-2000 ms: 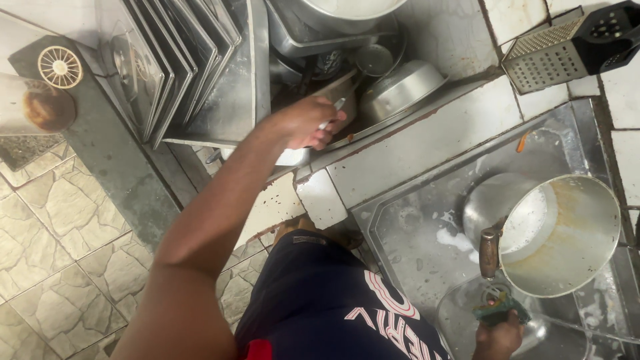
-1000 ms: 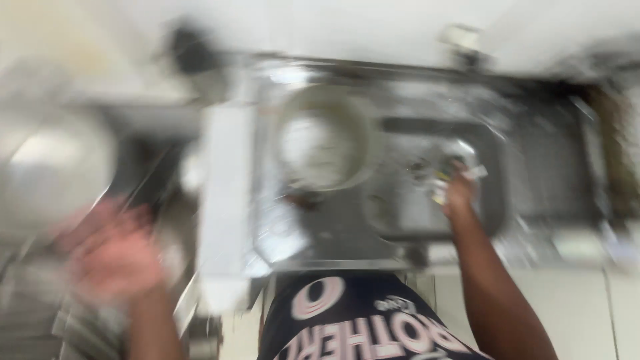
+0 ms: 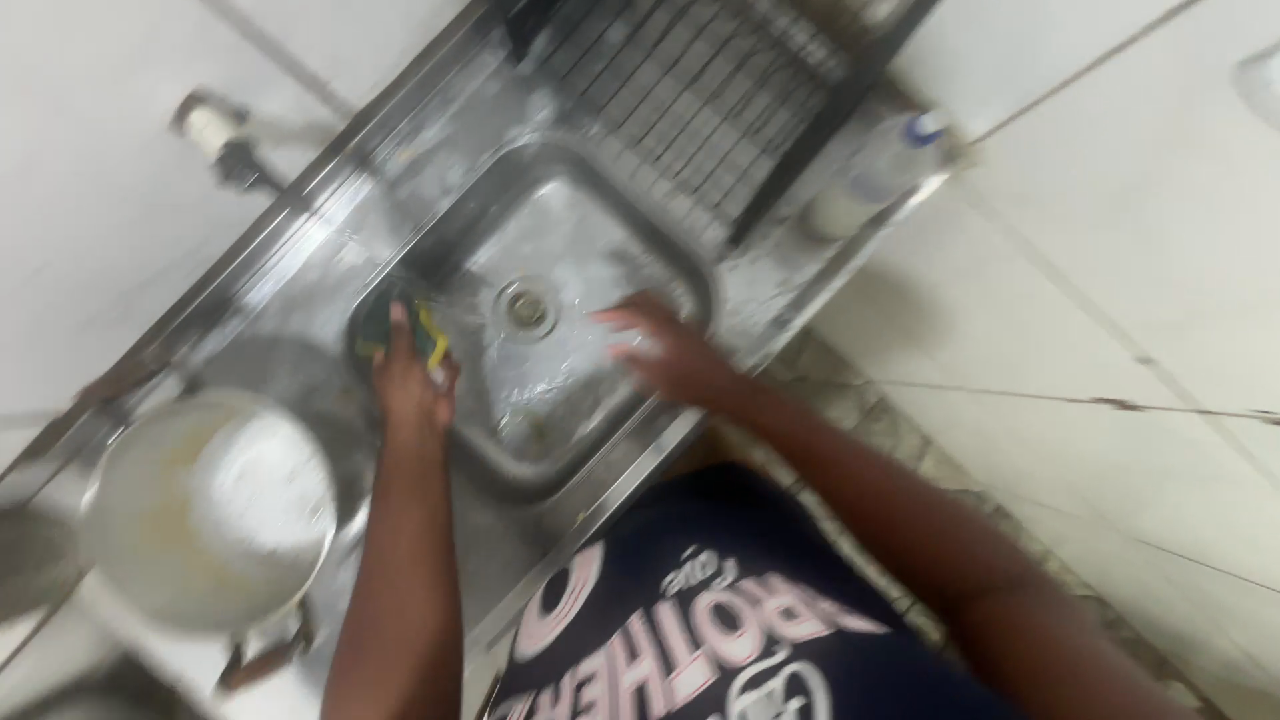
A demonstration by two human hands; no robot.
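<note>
My left hand (image 3: pixel 415 375) is at the left wall of the steel sink basin (image 3: pixel 575 480), gripping a green and yellow scouring sponge (image 3: pixel 380 325). Over the basin's right side is my right hand (image 3: pixel 665 350), blurred, fingers apart and holding nothing. Between the hands lies the round drain (image 3: pixel 526 308), with wet, sudsy metal around it. A large metal pot (image 3: pixel 160 520) with white foam inside stands left of my left forearm; its wooden-looking handle (image 3: pixel 268 665) points toward the bottom of the view.
A wire dish rack (image 3: pixel 690 110) stands on the drainboard beyond the basin. A plastic bottle with a blue cap (image 3: pixel 875 180) is at the counter's right end. The tap (image 3: pixel 225 140) projects from the tiled wall at upper left. Another blurred vessel (image 3: pixel 35 560) is at the far left.
The view has swung from the pots and trays to the sink. My left hand, empty a second ago, now holds the sponge; my right hand, earlier at the sponge, is now empty.
</note>
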